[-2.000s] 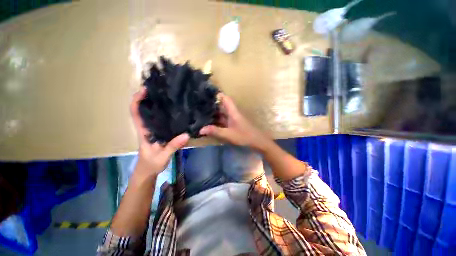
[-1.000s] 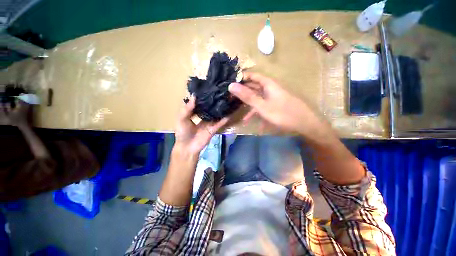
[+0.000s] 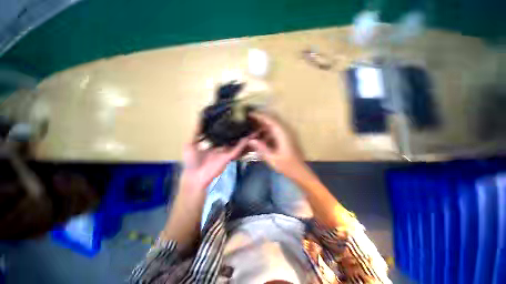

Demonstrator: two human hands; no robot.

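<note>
The frame is blurred. A black spiky hair piece [image 3: 226, 123] is held over the front part of the tan bench. My left hand [image 3: 202, 158] holds it from its lower left side, with the thumb along its lower edge. My right hand [image 3: 272, 141] has its fingers at the lower right side of the piece. A lighter tan patch shows near the middle of the piece. Whether a small part is between my right fingers cannot be told.
A white glue bottle [image 3: 258, 62] lies on the bench [image 3: 150, 94] beyond the piece. A smartphone [image 3: 369, 102] lies by the clear panel. A spare white bottle [image 3: 366, 28] is behind. Blue crates [image 3: 449, 222] stand right; another person's arm [image 3: 28, 177] is left.
The view has shifted. Compared with one second ago, my right hand has come lower beside the piece, and the piece is turned, showing a tan patch. Both hands remain on it.
</note>
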